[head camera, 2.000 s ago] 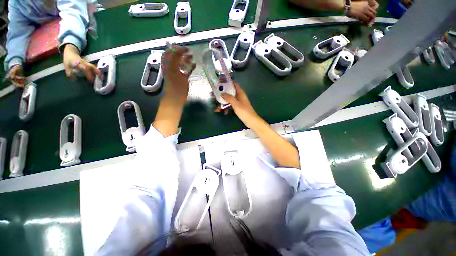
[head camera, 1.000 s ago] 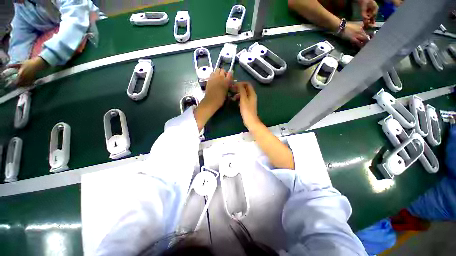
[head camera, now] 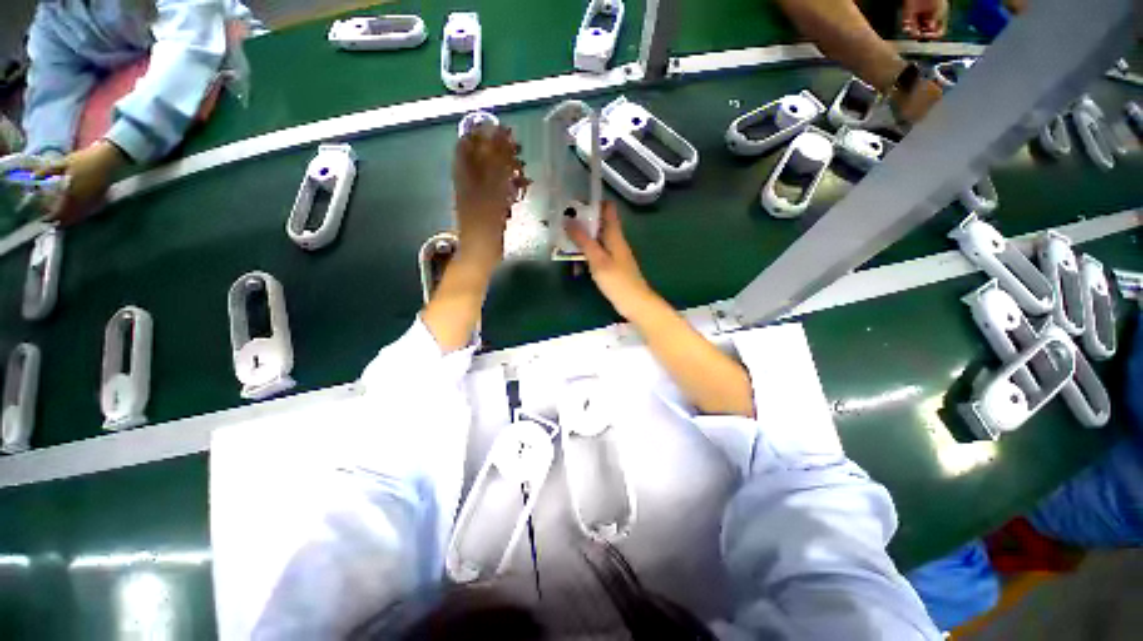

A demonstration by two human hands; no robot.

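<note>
A white oval-loop lamp unit (head camera: 572, 225) is upright over the green belt (head camera: 376, 276), its base end towards me, its loop blurred. My right hand (head camera: 609, 257) grips it at the base end. My left hand (head camera: 486, 188) is to its left, blurred, over another lamp unit whose end shows above the fingers; whether it holds anything is hard to tell. Two units (head camera: 501, 498) lie side by side on the white board (head camera: 282, 501) before me, with a thin dark cable (head camera: 530, 526) between them.
More units stand along the belt on the left and lie behind my hands. A loose pile of units (head camera: 1013, 403) lies at right. A slanting grey post (head camera: 865, 188) crosses at right. Other workers' arms (head camera: 138, 100) reach in at upper left and upper right. A pale rail (head camera: 163, 441) edges the board.
My hands were close together a second ago and are now apart, the right one holding a unit. The belt units at left have shifted slightly left. The worker's arm at upper right has moved.
</note>
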